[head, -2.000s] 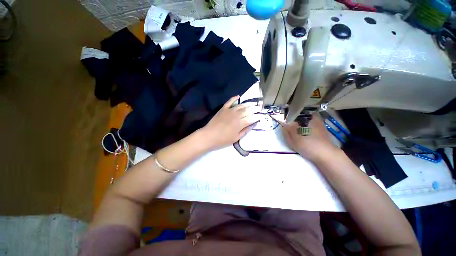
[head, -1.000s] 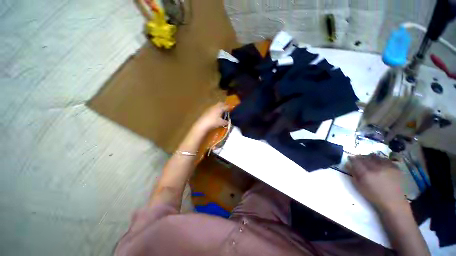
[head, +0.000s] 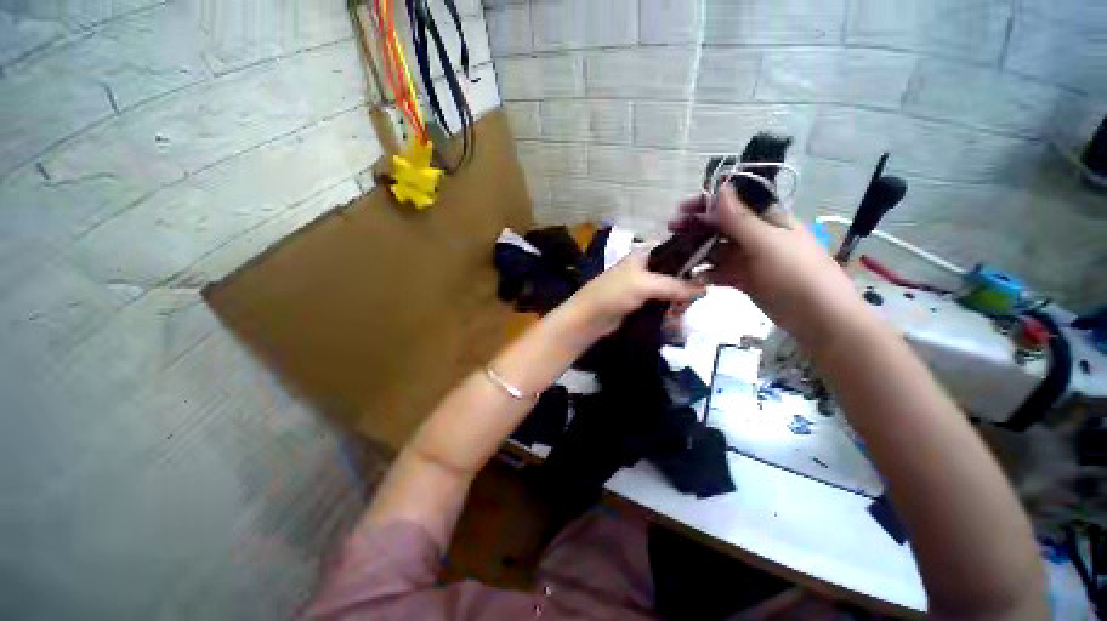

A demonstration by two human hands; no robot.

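Observation:
Both of my hands are raised above the table, in front of the white wall. My right hand (head: 750, 231) grips the top of a dark fabric bundle (head: 767, 158) with a thin white cord (head: 783, 178) looped around it. My left hand (head: 631, 291) is closed on the bundle's lower part, beside my right hand. Dark cut pieces (head: 613, 406) lie heaped below my hands, and some hang over the table's front edge. The parts between my fingers are blurred.
The sewing machine (head: 941, 340) stands at the right on the white table (head: 777, 516), partly behind my right arm. A brown board (head: 364, 303) stands at the left. A yellow piece (head: 415, 176) hangs on wires at the wall. Another dark piece (head: 890, 518) lies near my right forearm.
The view has swung up and left. My left hand has risen from the table's left edge, and my right hand has left the needle area. Both now hold the corded bundle in the air.

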